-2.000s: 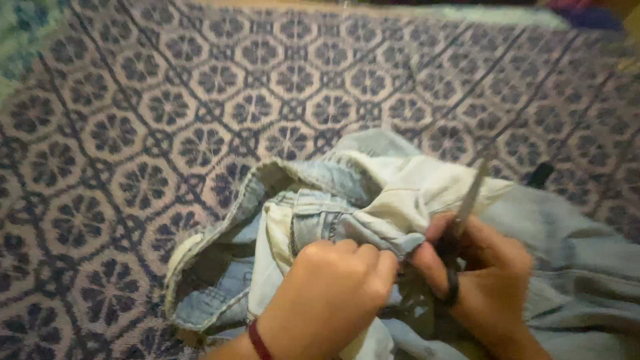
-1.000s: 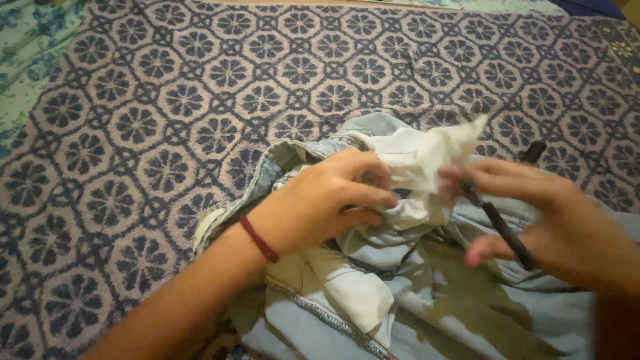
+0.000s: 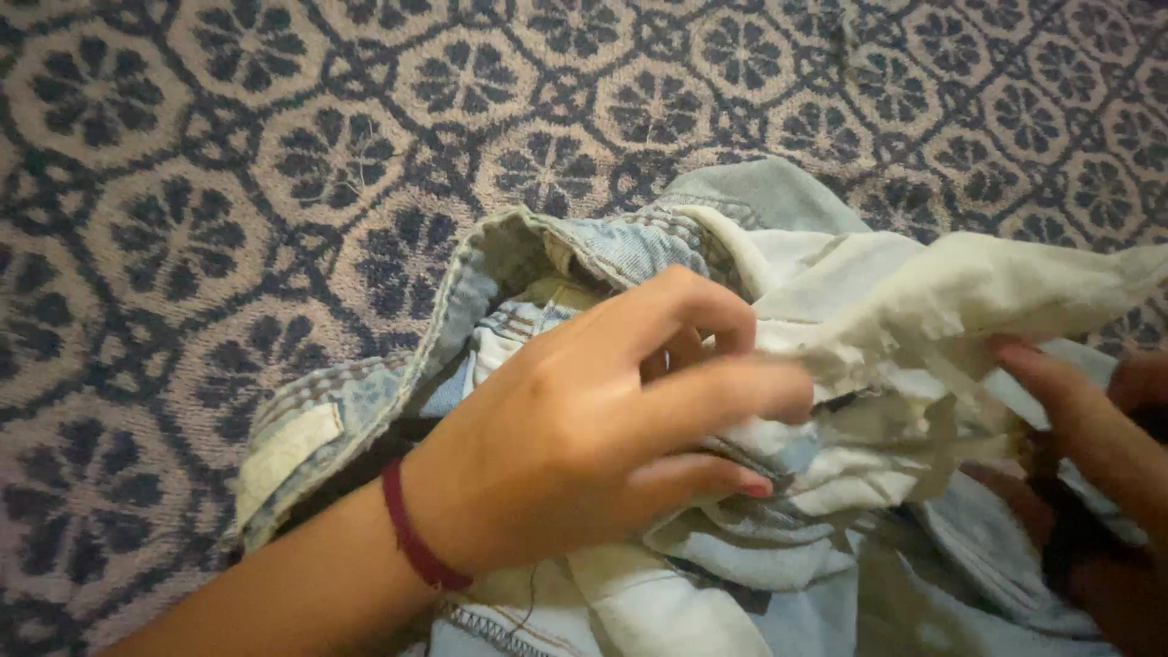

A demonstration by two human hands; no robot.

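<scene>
Light-blue denim jeans (image 3: 511, 246) lie bunched, with the waistband and stitched seams showing. My left hand (image 3: 584, 420), a dark red band at its wrist, rests over them with curled fingers; whether it pinches cloth is unclear. White pocket-lining cloth (image 3: 967, 283) spreads rightward from beside its fingertips and reaches my right hand (image 3: 1077, 438), which is partly cut off by the right edge. Dark scissors (image 3: 1072, 529) sit in that right hand, blurred, their blades not clearly visible. The right thumb or a finger touches the cloth's lower edge.
A patterned carpet or woven cover (image 3: 328, 155) in dark blue and beige lies under the jeans. Loose threads lie on it at the upper left. More folds of denim and white lining extend below both hands.
The view has moved closer. Two seconds ago the scissors' blades pointed up in my right hand; now they are hard to see. The white lining has been drawn out toward the right.
</scene>
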